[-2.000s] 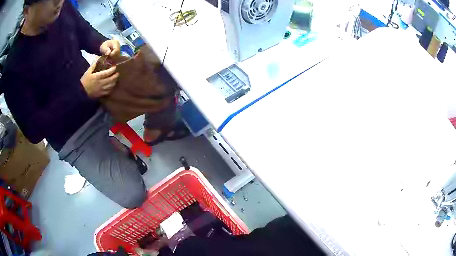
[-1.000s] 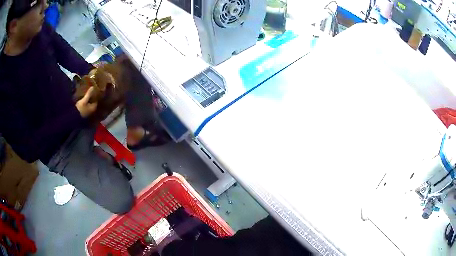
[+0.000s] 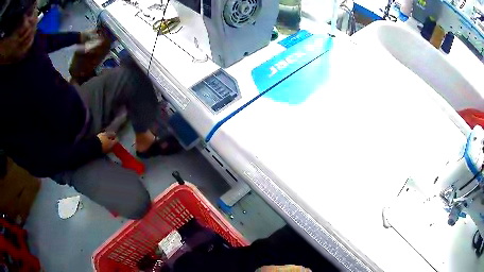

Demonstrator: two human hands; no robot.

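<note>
A red plastic basket point(image 3: 119, 241) with slotted sides stands on the floor at the bottom left. It holds dark cloth point(image 3: 199, 241) and a small whitish packet point(image 3: 171, 244). Black cloth point(image 3: 265, 248) lies at the bottom centre, between the basket and the table edge. A skin-toned sliver shows at the bottom edge below this cloth; it may be part of one of my hands, but I cannot tell which. No fingers or held tool can be made out.
A white sewing table point(image 3: 339, 159) with a ruler edge runs diagonally, bearing a machine point(image 3: 239, 32), a control panel point(image 3: 216, 91) and dark scissor-like loops point(image 3: 478, 243) at far right. A seated person point(image 3: 48, 117) is at left with brown cloth point(image 3: 87, 61). A red stool point(image 3: 129, 158) is beside them.
The skin-toned sliver has appeared at the bottom edge. The other person has moved the brown cloth up and away, with one hand lowered to the lap. My view has shifted right since the first frame.
</note>
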